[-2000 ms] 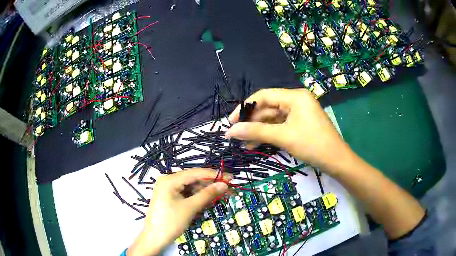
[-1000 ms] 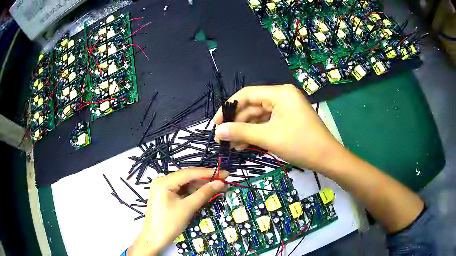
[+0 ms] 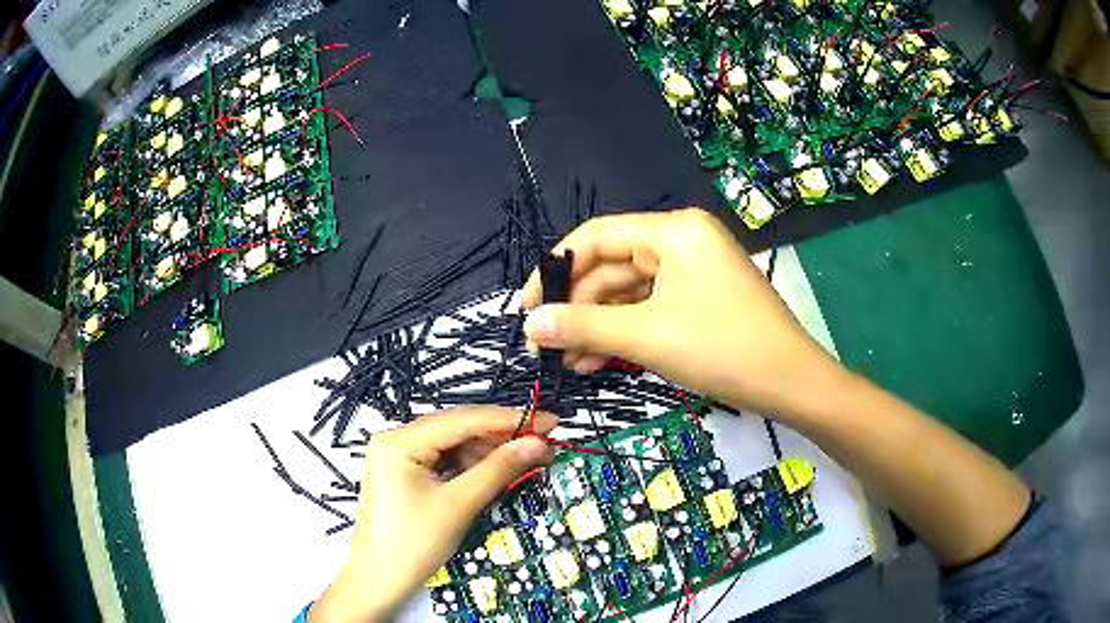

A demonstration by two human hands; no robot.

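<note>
My right hand [image 3: 670, 298] pinches several short black sleeves [image 3: 556, 292] upright between thumb and fingers, above the loose sleeve pile [image 3: 396, 371]. My left hand [image 3: 444, 499] pinches red and black lead wires [image 3: 531, 426] just below them, at the upper left edge of the green board panel [image 3: 633, 535]. The wire tips reach the lower end of the held sleeves; whether they are inside cannot be told. The panel lies on the white sheet [image 3: 219, 487] and carries yellow transformers. My left hand hides its upper left part.
Board panels with red wires lie at the left [image 3: 274, 170] and upper right [image 3: 809, 97] on black mat [image 3: 408, 122]. A single board unit [image 3: 197, 335] lies below the left panels. A green-ended piece [image 3: 489, 89] with a pale shaft lies on the mat.
My right hand has moved left and down with the black sleeves, from beside the wires to directly above my left fingers. My left hand keeps its pinch on the wires.
</note>
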